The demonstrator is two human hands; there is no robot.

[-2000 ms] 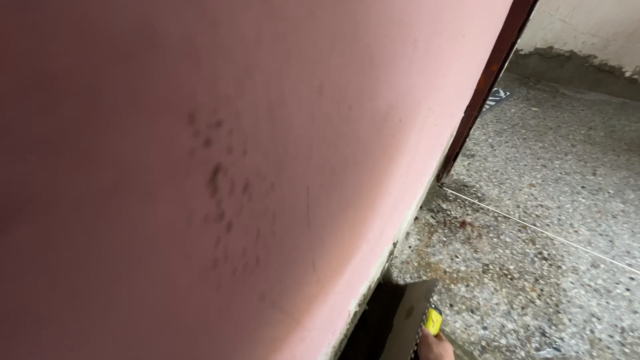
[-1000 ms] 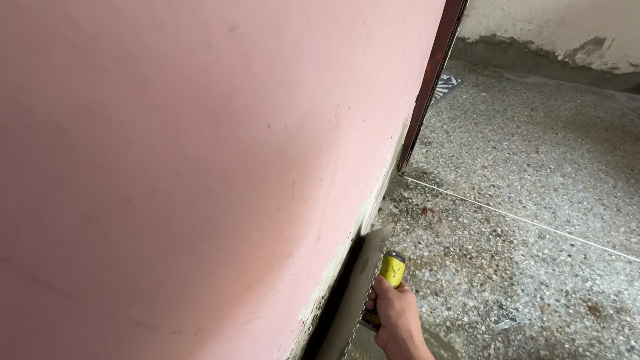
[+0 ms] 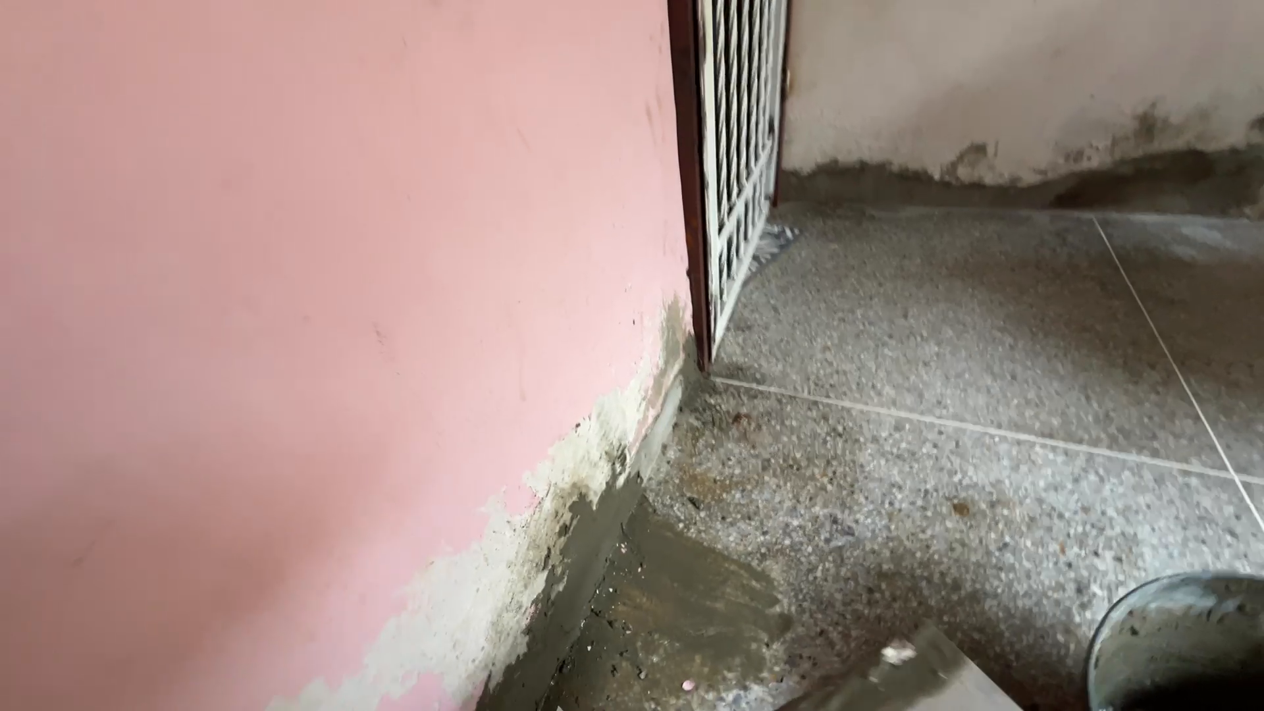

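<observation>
Neither of my hands shows at this moment. The end of a flat metal trowel blade, with grey mortar on it, comes in at the bottom edge, over the floor; its handle is out of view. Left of it, wet grey mortar coats the foot of the pink wall, below a strip of bare, flaking white plaster. More mortar is smeared on the speckled floor beside the wall. The rim of a bucket stands at the lower right.
A dark red door frame with a white metal grille gate rises at the wall's end. Behind lies a patterned mat. The far wall has dark mortar along its base. Pale lines cross the terrazzo floor.
The hand that held the yellow-handled trowel by the wall has gone out of view. The view has shifted, and the grille gate and bucket now show.
</observation>
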